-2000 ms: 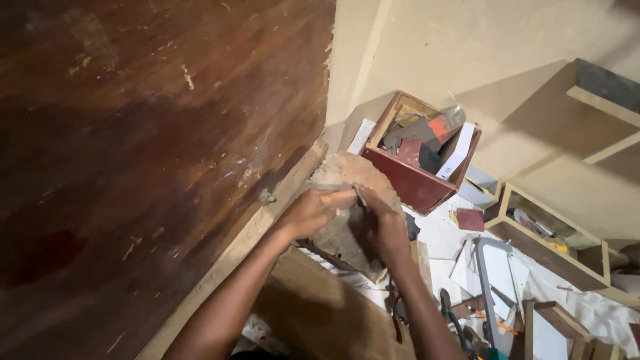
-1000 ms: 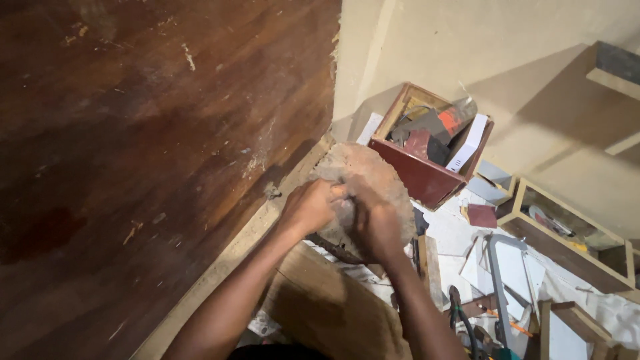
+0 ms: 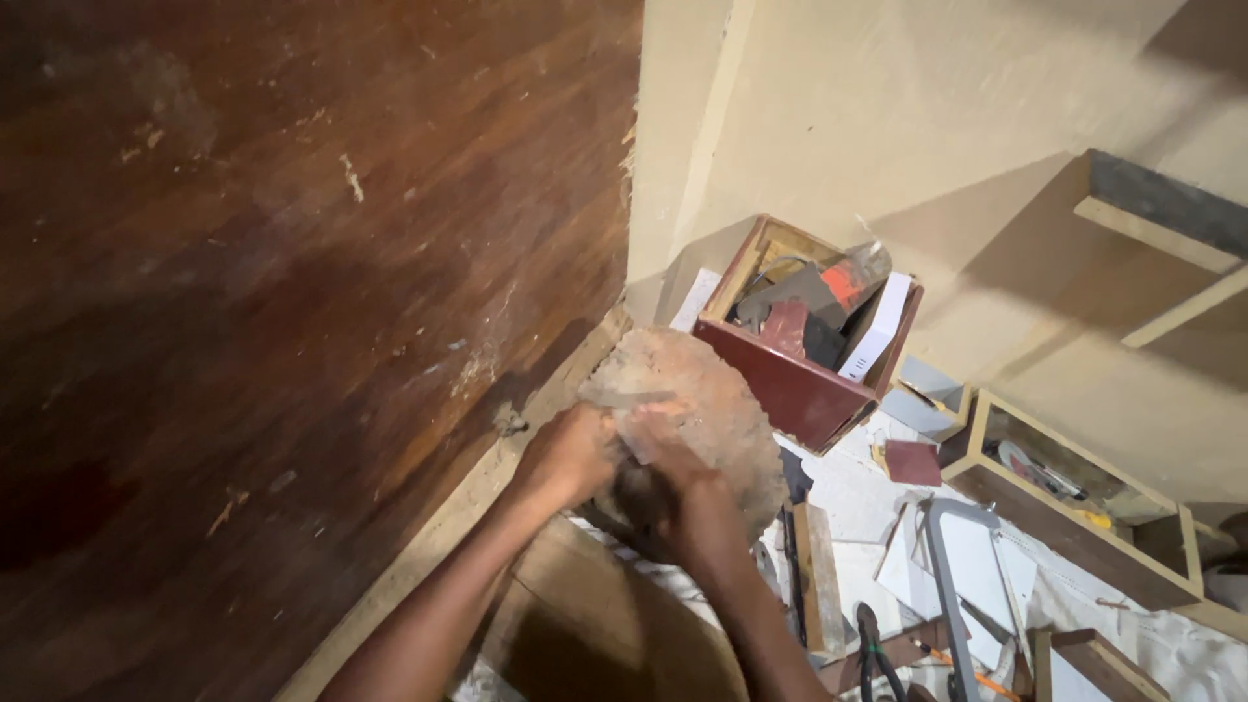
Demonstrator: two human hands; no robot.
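A rough, roundish brown slab point(image 3: 721, 400), its material not clear, lies below my two hands. My left hand point(image 3: 570, 453) has its fingers curled at a small thin piece near the slab's left side. Close beside it, my right hand point(image 3: 682, 468) is bent over the slab and blurred, its fingertips almost meeting the left ones. The small piece between them is too blurred to name, and which hand grips it cannot be told.
A large brown wooden panel point(image 3: 292, 292) fills the left. Behind the slab stands a red box point(image 3: 799, 390) with a bottle point(image 3: 858, 273). At right are a wooden tray point(image 3: 1072, 531), a hacksaw frame point(image 3: 946, 585), pliers point(image 3: 871, 643) and a pencil point(image 3: 975, 673). A wooden board point(image 3: 585, 624) lies nearest me.
My hands have stayed together over the slab while their fingers shifted. Two seconds ago a small light-brown piece showed between them; now it is blurred.
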